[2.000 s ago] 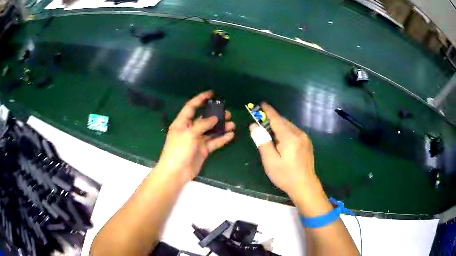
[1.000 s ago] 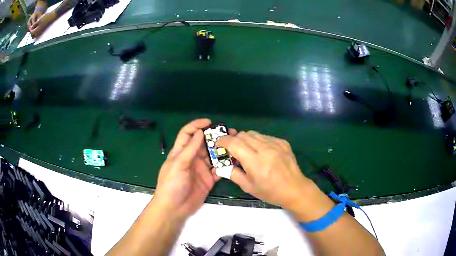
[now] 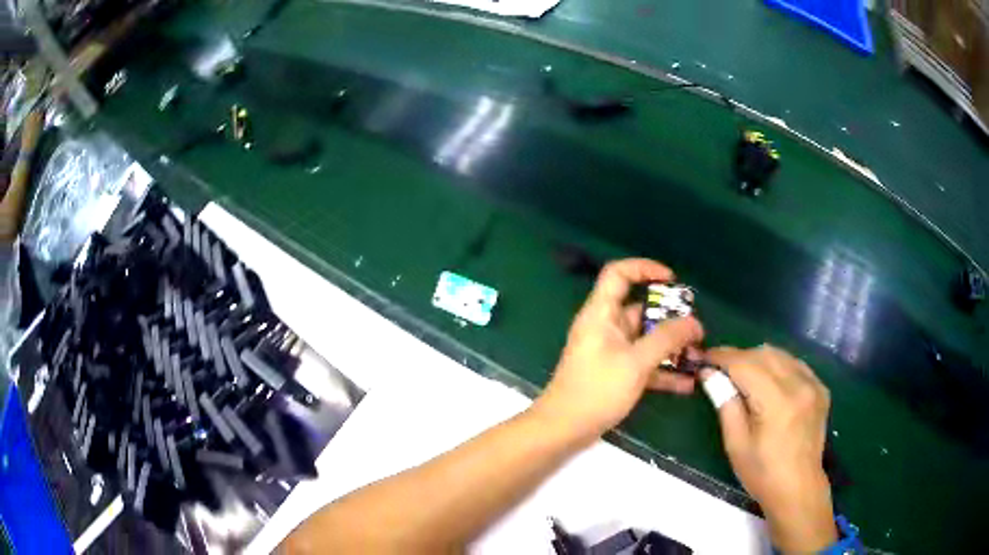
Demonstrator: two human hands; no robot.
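Observation:
My left hand [image 3: 618, 352] holds a black housing with a circuit board [image 3: 668, 304] in it, its white, yellow and blue parts facing up. My left thumb lies over the board's lower part. My right hand [image 3: 772, 417], with a white wrap on the thumb, pinches a small dark piece [image 3: 694, 362], perhaps cord, at the housing's near end. My fingers hide much of that end. Both hands are over the green belt's near edge.
A heap of black housing parts [image 3: 174, 358] lies on a shiny tray at left. A turquoise-green board [image 3: 466, 298] and a black unit [image 3: 756, 163] are on the belt [image 3: 380, 206]. Black pieces [image 3: 624, 542] lie on the white sheet [image 3: 434, 434]. A clear bag [image 3: 76, 195] is beyond the heap.
The view has swung left, showing more of the heap. The board, earlier apart from the housing, is now in it. My right hand has moved from over the board to its near end.

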